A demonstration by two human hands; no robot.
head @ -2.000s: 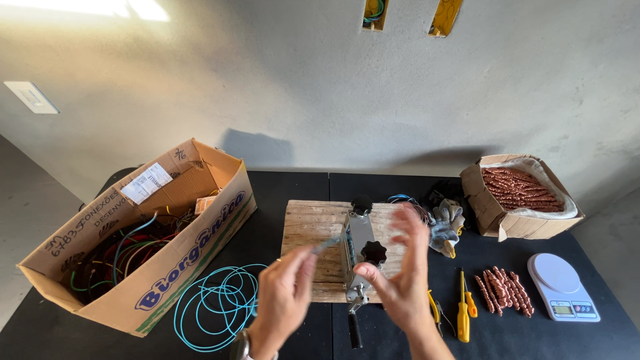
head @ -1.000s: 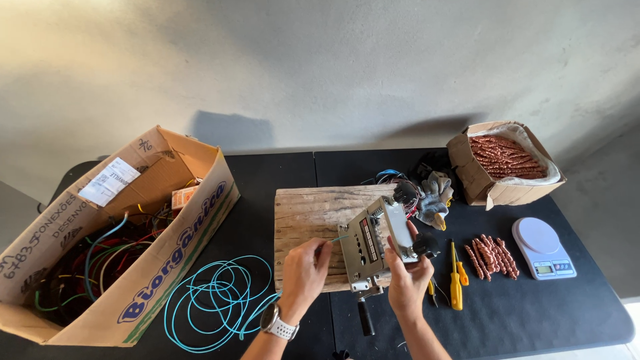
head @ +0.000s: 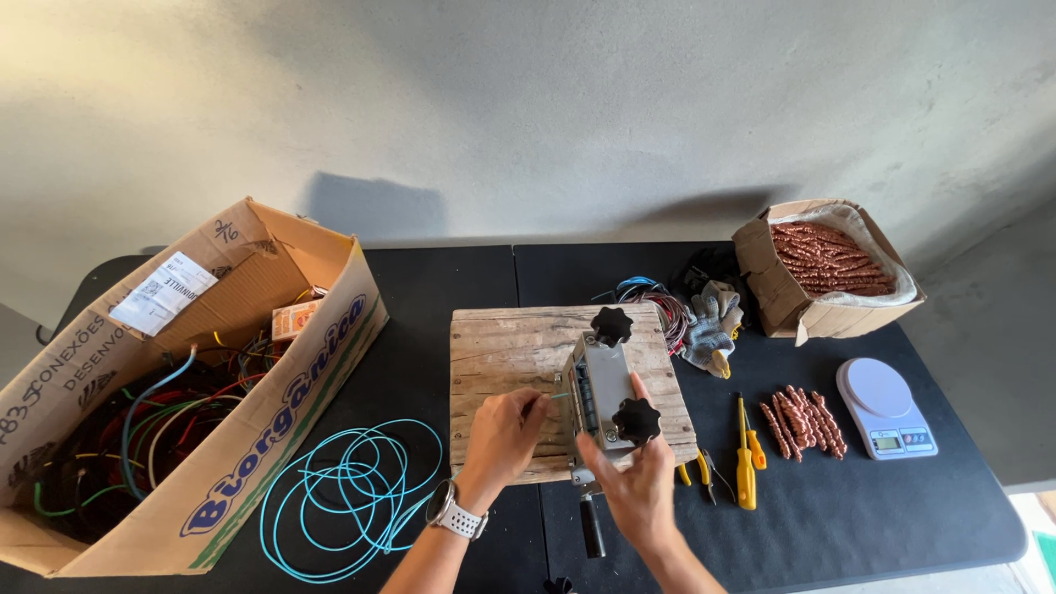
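Between the thumb and fingers of my left hand (head: pixel 510 433) is the end of a light blue wire, its tip pointing at the rollers of a metal wire stripping machine (head: pixel 606 388). My right hand (head: pixel 635 483) grips the near end of the machine, beside its lower black star knob (head: pixel 636 421). The machine stands on a wooden board (head: pixel 511 346) and has a second star knob (head: pixel 612 327) at the far end. Its crank handle (head: pixel 592 528) hangs over the board's near edge. A loose coil of light blue wire (head: pixel 355 495) lies left of the board.
At left stands a cardboard box (head: pixel 280 437) of mixed wires. Right of the board lie pliers (head: pixel 706 474), yellow screwdrivers (head: pixel 746 470), twisted copper bundles (head: pixel 804 421) and a digital scale (head: pixel 887 404). Behind are a work glove (head: pixel 711 326), a wire bundle (head: pixel 668 313) and a box of copper (head: pixel 825 318).
My right hand, raised with fingers spread two seconds ago, now holds the machine. The machine, tilted one second ago, stands more upright. My left hand stays at its left side with the wire.
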